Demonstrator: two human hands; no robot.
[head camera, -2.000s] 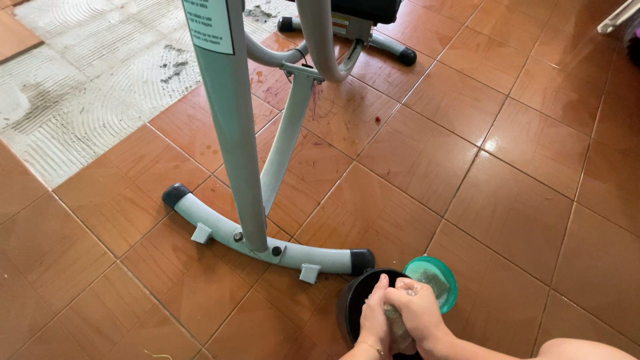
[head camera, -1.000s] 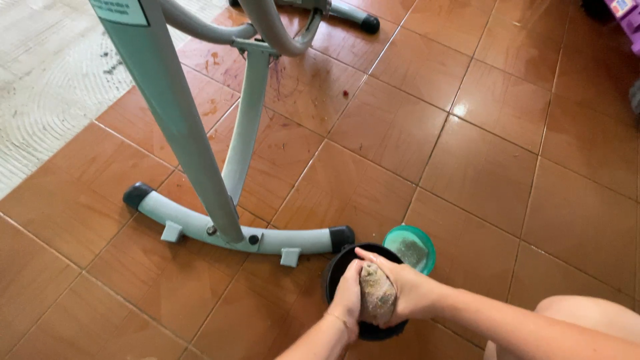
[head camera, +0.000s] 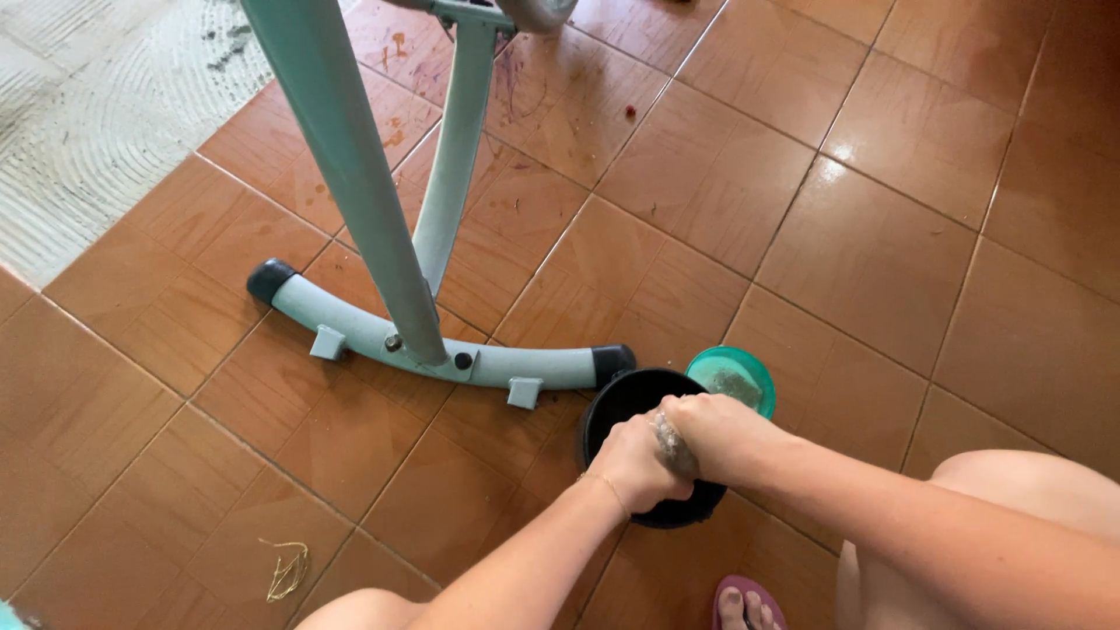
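Over the mouth of a black bucket (head camera: 623, 398) my left hand (head camera: 634, 464) and my right hand (head camera: 722, 433) are closed together around a wet, greyish cloth (head camera: 672, 444). Only a small part of the cloth shows between them; the rest is hidden by the fingers. Just behind my right hand, touching or very near the bucket's rim, a round green plastic container (head camera: 761, 372) holds something greyish that I cannot make out. The inside of the bucket looks dark, and its contents cannot be told.
A grey metal frame of what looks like exercise equipment (head camera: 359, 175) stands on the brown floor tiles, its curved foot (head camera: 542, 360) ending beside the bucket. Bare ridged mortar (head camera: 114, 114) lies at the upper left. Tangled yellowish string (head camera: 287, 573) and a foot in a pink flip-flop (head camera: 744, 591) are near the bottom.
One second ago more of the cloth showed between my hands; now they cover most of it. The hands stay over the bucket. The view has shifted.
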